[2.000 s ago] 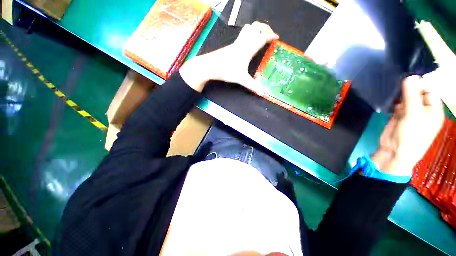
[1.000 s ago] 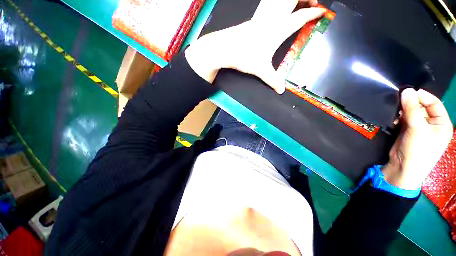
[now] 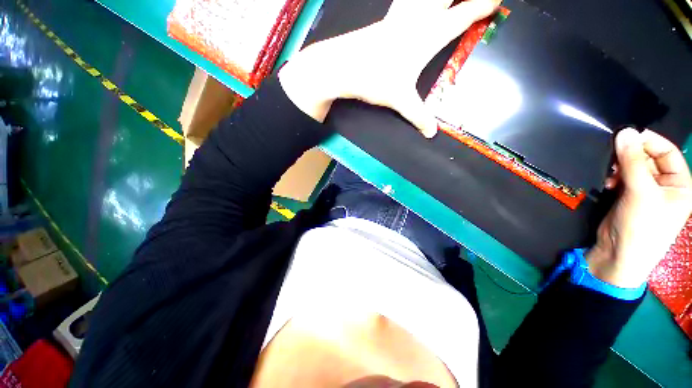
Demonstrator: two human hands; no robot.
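Note:
A glossy black sheet (image 3: 554, 98) lies over the circuit board and covers most of it. Thin green strips of the board (image 3: 493, 29) show at its left end and near edge. The red bubble bag (image 3: 523, 168) lies under the board, its rim showing. My right hand (image 3: 645, 178), with a blue wrist strap, pinches the sheet's right edge between thumb and fingers. My left hand (image 3: 394, 64) is spread at the left end, thumb and fingers at the bag's edge; whether it presses or grips there I cannot tell.
The black work mat (image 3: 379, 140) lies under the bag on the green bench. A stack of packed boards (image 3: 228, 34) is at the left. Red bubble bags (image 3: 675, 265) lie at the right edge. An open carton (image 3: 302, 176) is below the bench edge.
The black sheet was lifted at the right and the board lay bare; now the sheet covers the board. My right hand has come down toward the board. Over the last second little has moved.

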